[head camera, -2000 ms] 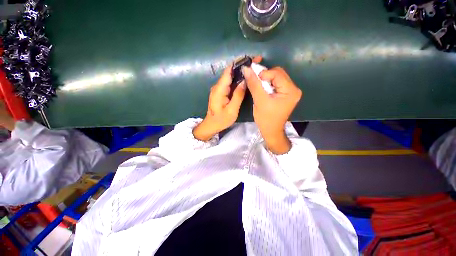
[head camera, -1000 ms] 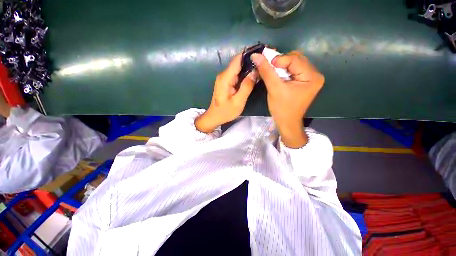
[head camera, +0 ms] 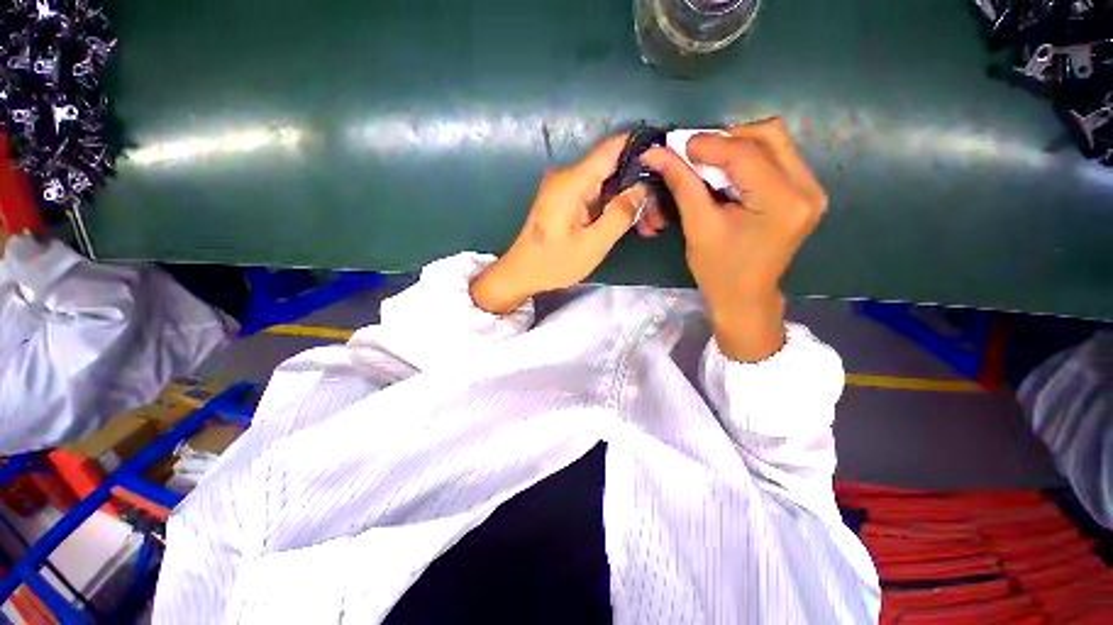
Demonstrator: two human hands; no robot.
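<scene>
My left hand (head camera: pixel 569 232) holds a small black clipped unit (head camera: pixel 636 167) between its thumb and fingers, above the green bench top (head camera: pixel 366 183). My right hand (head camera: pixel 754 208) pinches a folded white cloth (head camera: pixel 702 159) beside the unit, and its thumb touches the unit. The fingers hide much of the unit, and its clip cannot be made out clearly. A clear round glass bottle (head camera: pixel 693 39) stands beyond the hands, cut off by the top edge.
A pile of clipped units (head camera: pixel 51 104) lies at the far left, another (head camera: pixel 1068 55) at the top right. White sleeves of other people (head camera: pixel 92 342) show at both sides. Below are a blue-framed rack (head camera: pixel 110 488) and red trays (head camera: pixel 976 549).
Both hands, with the unit and cloth, have shifted right in the picture. The unit is turned and more covered by the fingers. The bottle also appears further right.
</scene>
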